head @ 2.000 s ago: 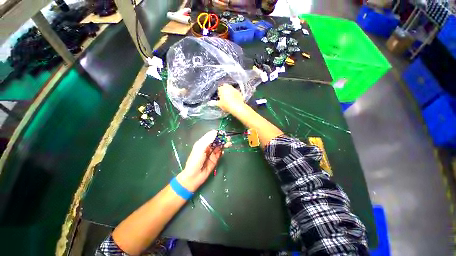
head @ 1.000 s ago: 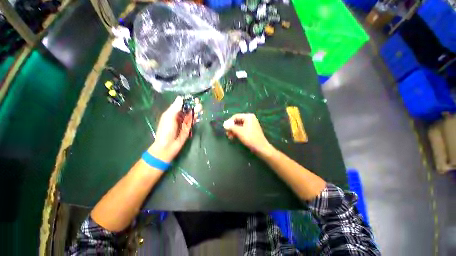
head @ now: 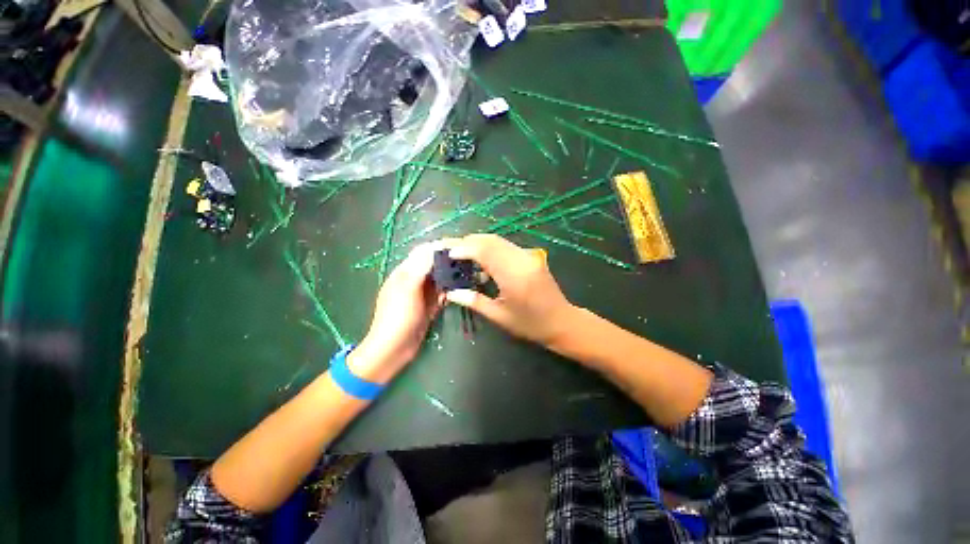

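A small black plastic part [head: 453,272] is between both hands above the middle of the green mat. My left hand [head: 410,298] grips its left side. My right hand [head: 511,285] pinches it from the right with thumb and fingers. Thin dark and reddish wires [head: 468,319] hang below it. A bit of yellow-orange piece [head: 540,255] shows behind my right fingers. The circuit board itself is mostly hidden by the fingers and the black part.
A clear plastic bag [head: 340,85] with black parts lies beyond the hands. Green strips [head: 574,239] are scattered mid-bench. A yellow block [head: 644,218] lies right, wired units [head: 213,202] left. A small board [head: 458,146] and white piece [head: 494,107] lie near the bag.
My right hand has come out of the bag and moved back to my left hand, where both now hold the black part. The view has shifted down and nearer the bench.
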